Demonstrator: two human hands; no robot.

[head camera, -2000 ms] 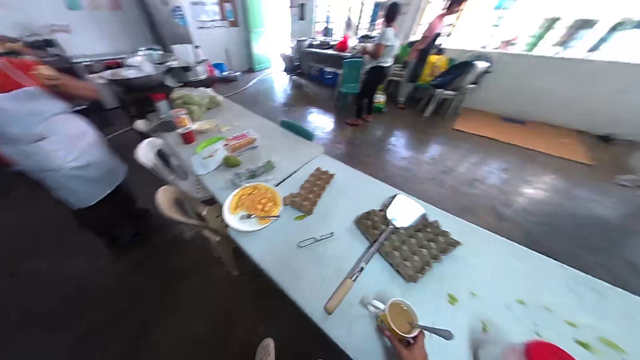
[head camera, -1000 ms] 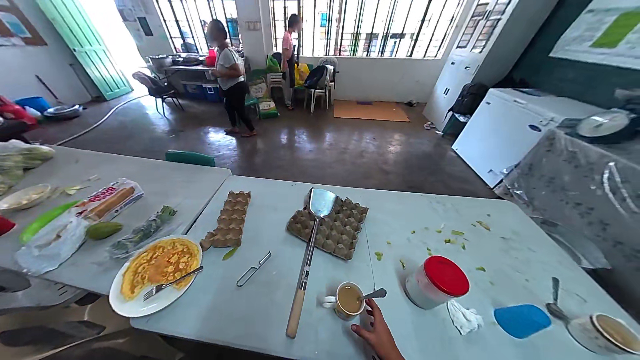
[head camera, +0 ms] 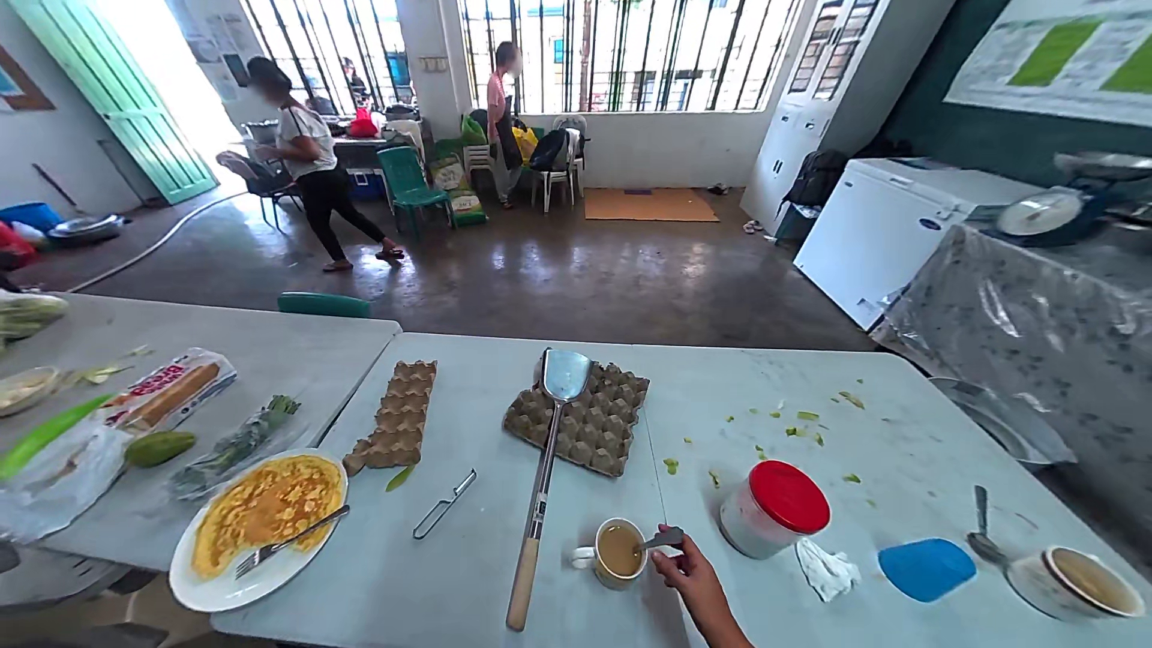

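Observation:
My right hand (head camera: 695, 580) holds the handle end of a spoon (head camera: 661, 540) between thumb and fingers; the spoon's other end sits in a white mug (head camera: 619, 552) of milky brown drink. My left hand is not in view. Left of the mug lies a long turner (head camera: 544, 477) with a wooden handle, its metal blade resting on a cardboard egg tray (head camera: 589, 423). A peeler (head camera: 445, 506) lies farther left, near a narrower egg tray piece (head camera: 402, 414). At the left, a white plate (head camera: 184, 585) bears an omelette (head camera: 270, 508) and a fork (head camera: 292, 542).
A red-lidded container (head camera: 776, 510), a crumpled tissue (head camera: 826, 571), a blue plastic piece (head camera: 927, 569) and a white bowl (head camera: 1071, 583) stand or lie to the right. Green scraps dot the table. Bagged bread (head camera: 171, 391) lies left. Two people are across the room, one walking.
The view has swung right since the oldest frame. My right hand, at the mug then, has come to hold the spoon. The person in the white top has moved left across the room.

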